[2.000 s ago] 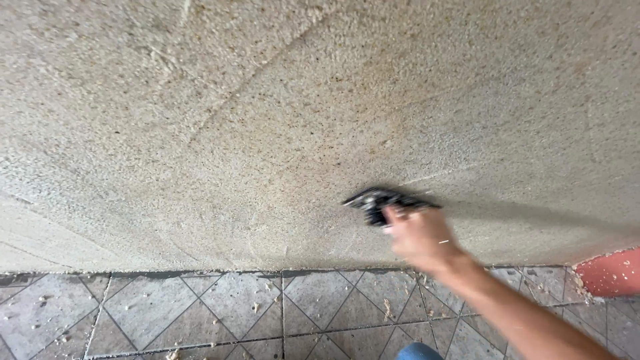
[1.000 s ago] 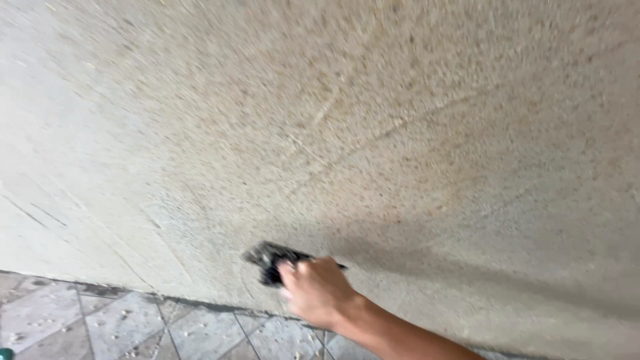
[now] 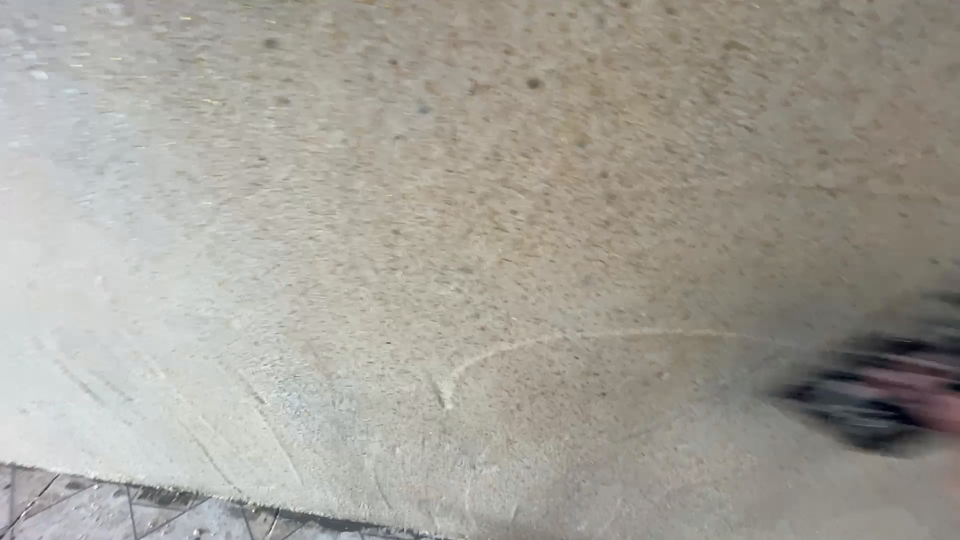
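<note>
At the right edge of the head view, my right hand (image 3: 926, 397) is shut on a dark hand tool (image 3: 855, 397), held against or close to the rough plastered wall (image 3: 480, 225). Motion blur hides the tool's exact kind, and part of the hand lies outside the frame. A pale curved streak runs across the plaster from the tool to a small mark near the lower middle. Thin scratches show in the smoother plaster at lower left. My left hand is not visible.
Grey floor tiles (image 3: 90, 510) with dark joints and scattered crumbs meet the wall's foot at the lower left. A dark gap runs along that edge.
My right hand and the tool have moved from the lower middle to the right edge of the view. A curved streak now shows on the plaster. The view itself has shifted.
</note>
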